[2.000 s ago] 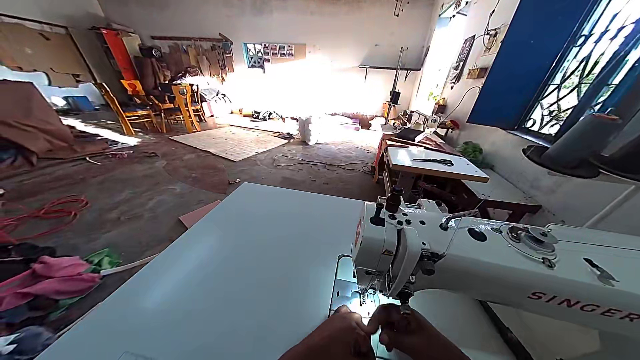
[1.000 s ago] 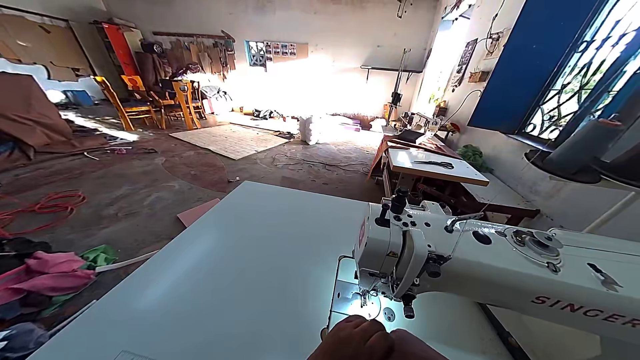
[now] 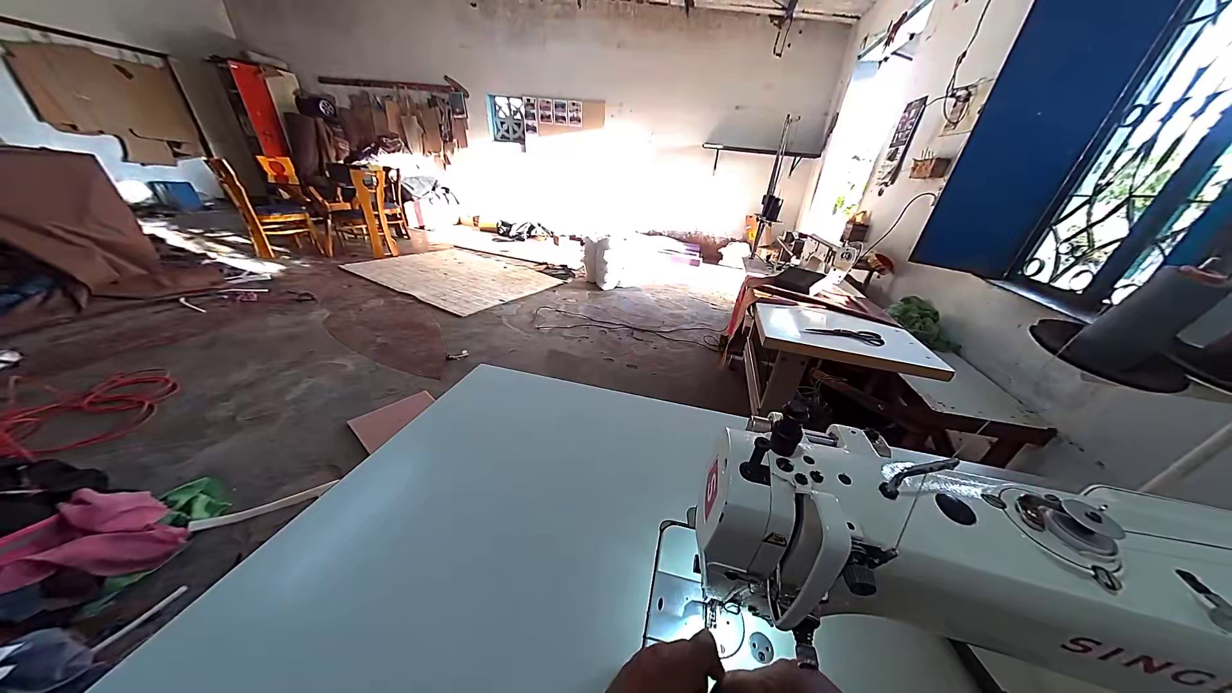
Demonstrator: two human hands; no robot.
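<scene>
A white Singer industrial sewing machine (image 3: 924, 558) stands on a pale table (image 3: 500, 510), its lamp lighting the needle area and the metal needle plate (image 3: 674, 602). Low at the frame's bottom edge, my left hand (image 3: 669, 666) has its fingertips just in front of the presser foot (image 3: 712, 614). Close beside it on the right is my right hand (image 3: 778, 678), below the round metal disc in the bed. Both hands are cut off by the frame, and whatever lies between the fingers cannot be made out.
Scissors (image 3: 847, 335) lie on a smaller white-topped table (image 3: 818, 346) beyond the machine. Pink and green cloth (image 3: 106, 539) and a red cable (image 3: 96, 404) are on the floor at left. Wooden chairs (image 3: 371, 207) stand farther back, near a flat mat (image 3: 457, 279).
My hands have shifted lower since two seconds ago, when they were together under the needle area. One second ago they were bunched tightly; now a small gap shows between them.
</scene>
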